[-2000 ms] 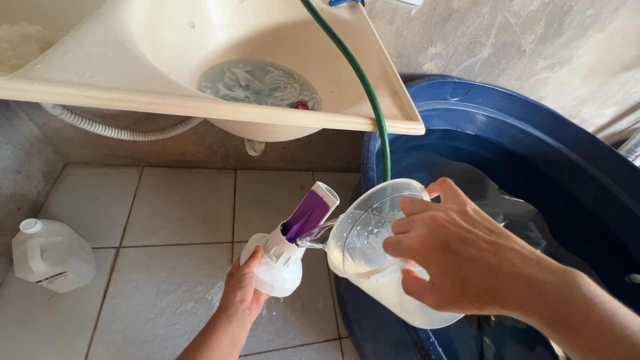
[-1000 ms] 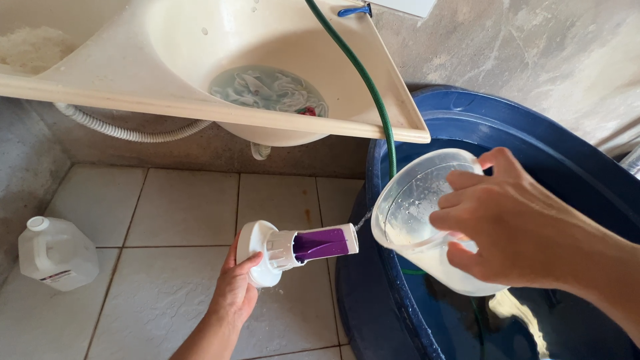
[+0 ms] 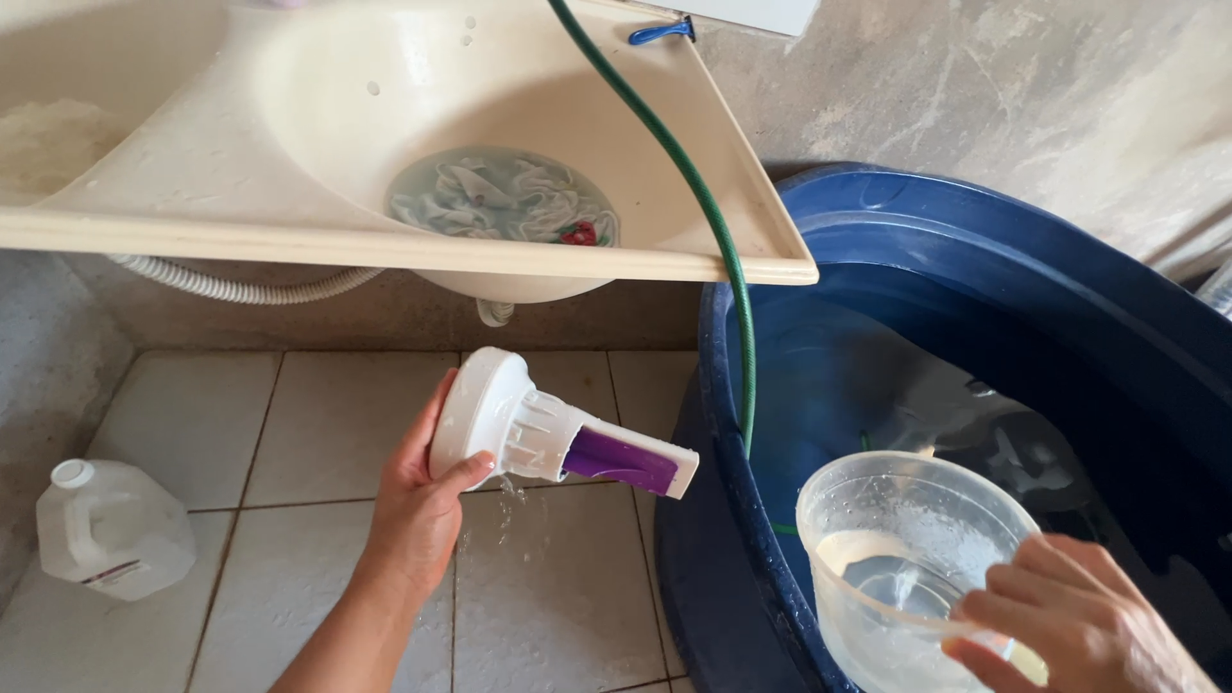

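My left hand [image 3: 423,491] grips a white plastic part with a wide round base and a purple insert [image 3: 616,457], perhaps a washing machine's dispenser or filter piece. It is tilted, its narrow end pointing right, and water drips from its base. My right hand [image 3: 1068,616] holds the rim of a translucent plastic tub [image 3: 828,568] with some water in it, over the near part of a big blue plastic tank [image 3: 717,539] that holds water.
A cream laundry sink [image 3: 318,125] has cloths [image 3: 500,197] soaking in cloudy water. A green hose [image 3: 688,164] runs across its edge into the tank. A white plastic jug [image 3: 115,539] stands on the tiled floor at left. A blue razor [image 3: 660,33] lies at the sink's corner.
My right hand and the tub have moved down, away from the white part. The stream of water between tub and part is gone. The part has swung from pointing up to pointing right and slightly down.
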